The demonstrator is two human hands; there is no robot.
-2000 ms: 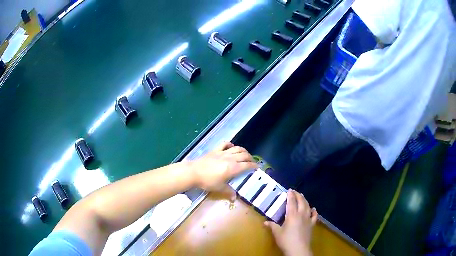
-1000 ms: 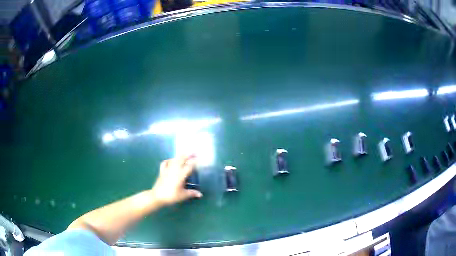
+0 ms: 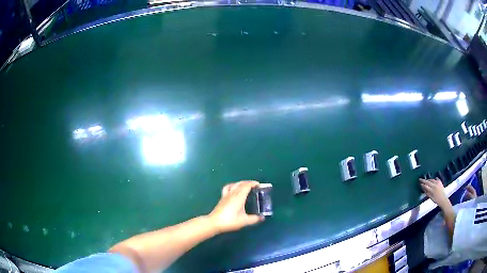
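My left hand (image 3: 235, 209) is low over the green belt. Its fingertips and thumb are at the two ends of a silver-edged, dark-faced housing (image 3: 265, 200) that sits on the belt. A dark strip shows between palm and housing; I cannot tell if it is a second part. Another housing (image 3: 300, 181) stands just to the right, then more (image 3: 348, 168) in a spaced row. My right hand is not in view. Several housings (image 3: 400, 258) lie in a row on the orange-yellow tray (image 3: 380, 266) at the bottom edge, partly cut off.
The glossy green conveyor belt (image 3: 213, 69) fills most of the view. Its metal rail (image 3: 342, 249) runs along the near side. At the right, another worker's hand (image 3: 435, 191) and white sleeve (image 3: 463, 229) reach over the rail, beside dark parts (image 3: 458, 164) on the belt.
The view has swung from the tray to the belt. My left hand left the tray for the belt and has moved right along the row. My right hand has gone out of view. The other worker's hand has appeared.
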